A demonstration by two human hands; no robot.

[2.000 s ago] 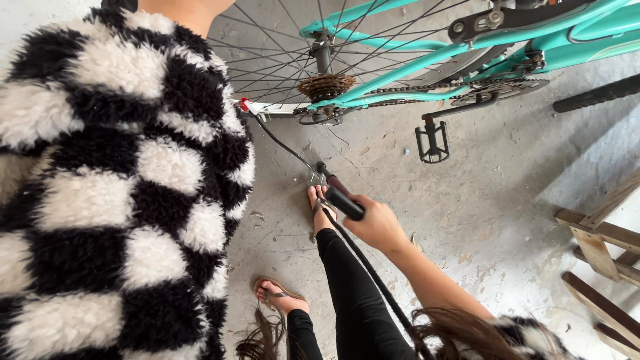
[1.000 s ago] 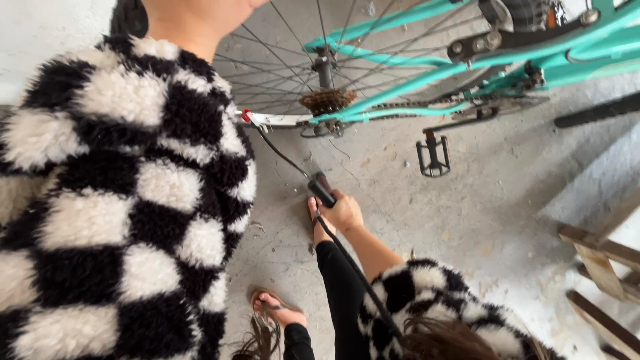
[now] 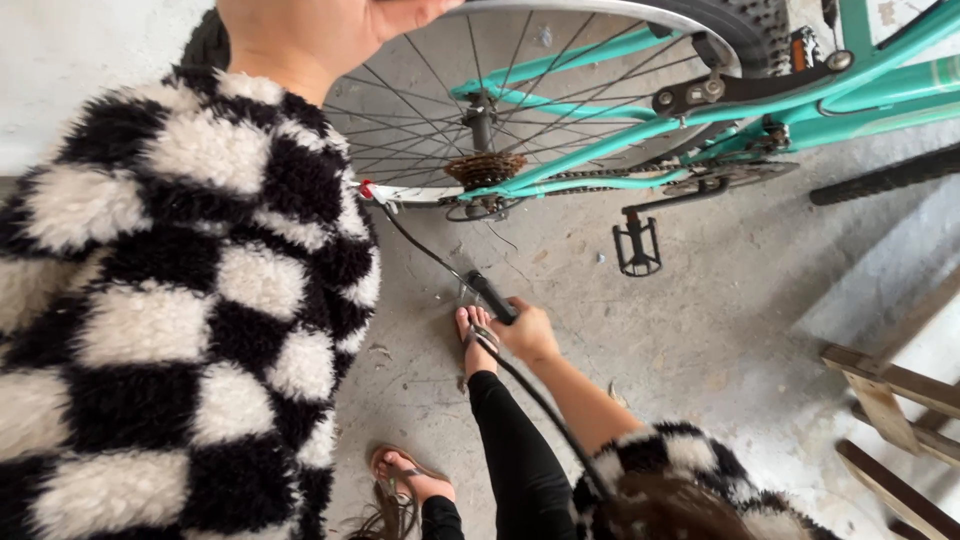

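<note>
My left hand (image 3: 311, 41), in a black and white checkered fuzzy sleeve, is at the top beside the rear tire of a turquoise bicycle (image 3: 600, 146); its fingers are mostly out of frame. My right hand (image 3: 529, 330) grips one end of the black handle of a floor pump (image 3: 491, 296), above the toes of my sandalled foot (image 3: 476, 330). A thin black hose (image 3: 420, 247) runs from near the pump to a pump head with a red part (image 3: 366, 188) at the wheel rim. A thicker black hose or cable (image 3: 536, 397) passes below my right hand toward the bottom.
The crank and black pedal (image 3: 637, 247) jut from the bicycle over the concrete floor (image 3: 720, 322). Wooden slats (image 3: 892, 390) stand at the right edge, below another black tire (image 3: 885, 176). My other sandalled foot (image 3: 409, 472) is at the bottom. A white wall is at upper left.
My right hand, with the pump handle, has moved left and away from the camera since the oldest frame, and its checkered sleeve has come into view. My left hand stays near the wheel.
</note>
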